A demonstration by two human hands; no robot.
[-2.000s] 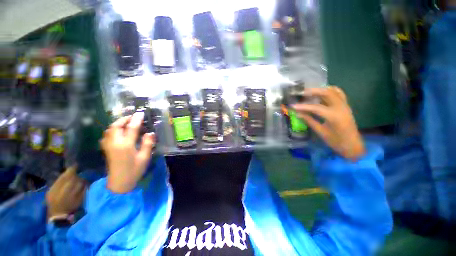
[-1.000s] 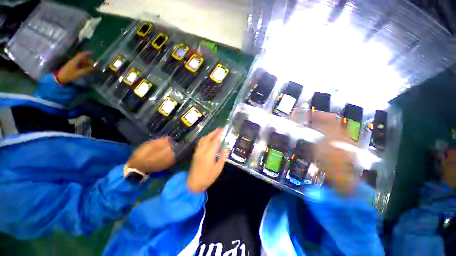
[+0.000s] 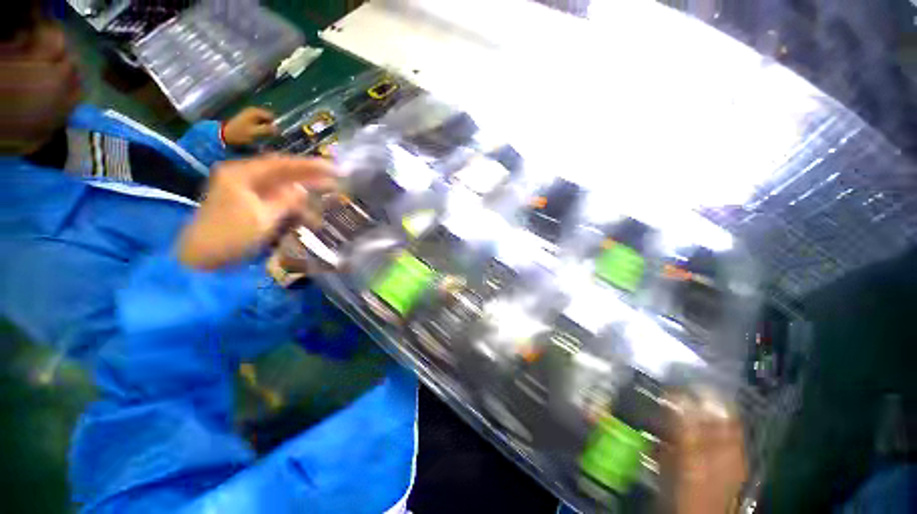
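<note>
A clear tray (image 3: 442,387) of face-down black phones slants across the view, blurred by motion. Green batteries show in several phone backs: near the left end (image 3: 402,283), in the far row (image 3: 620,267) and near the right end (image 3: 613,454). A white battery (image 3: 481,175) shows in the far row. My left hand (image 3: 246,209) is at the tray's left end, fingers stretched towards it; blur hides whether it grips anything. My right hand (image 3: 707,452) is at the tray's near right end, strongly blurred, its fingertips unclear.
A person in a blue smock (image 3: 70,251) sits at the left, one hand (image 3: 251,126) beside another tray with yellow-framed phones (image 3: 382,90). An empty-looking clear tray (image 3: 216,55) lies beyond. A white board (image 3: 452,45) runs along the back; stacked trays (image 3: 835,171) stand at the right.
The view has turned, so the tray slants more steeply and looks nearer. My right hand has gone from over the middle phones to the near right end. My left hand is still at the left end.
</note>
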